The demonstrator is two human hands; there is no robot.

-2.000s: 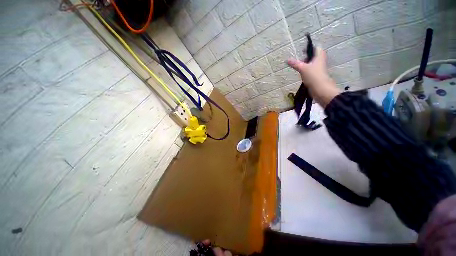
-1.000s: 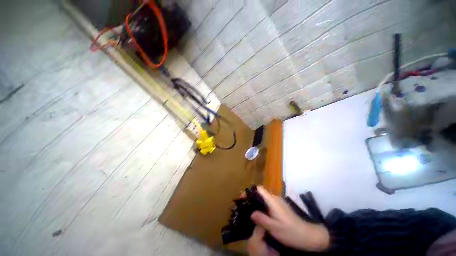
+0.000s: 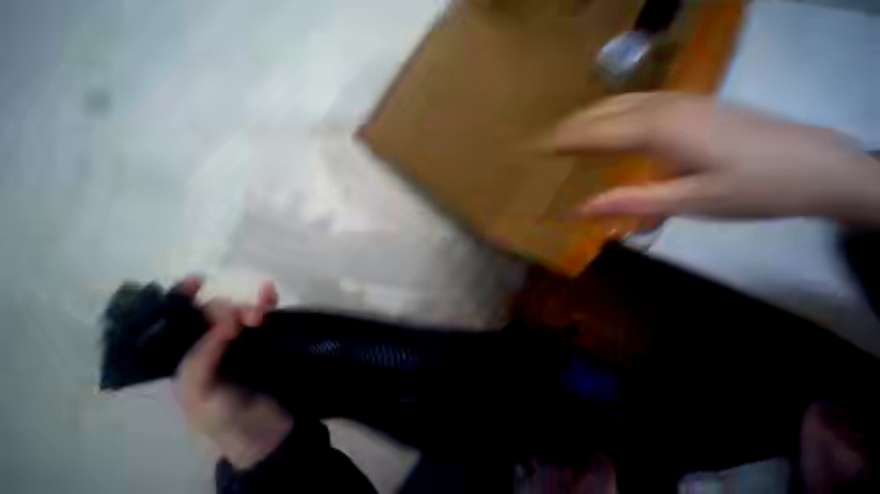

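Note:
The bundle of black strips [image 3: 367,357] runs from the lower left towards the dark area below the table edge. My left hand [image 3: 227,386] grips the bundle near its left end, with the fingers curled over it. My right hand [image 3: 714,159] is above the cardboard's taped edge, fingers apart, with nothing seen in it. The frame is blurred, and the bundle's right end blends into the dark area.
The brown cardboard sheet [image 3: 492,125] has an orange-taped edge [image 3: 719,43]. A small white round thing [image 3: 625,53] lies on it beside a black piece. The white table top [image 3: 811,68] is at the upper right. Pale wall and floor fill the left.
The view has swung down and left. The bundle has moved from above the cardboard to the lower left in my left hand. My right hand has let go of it and is apart from it.

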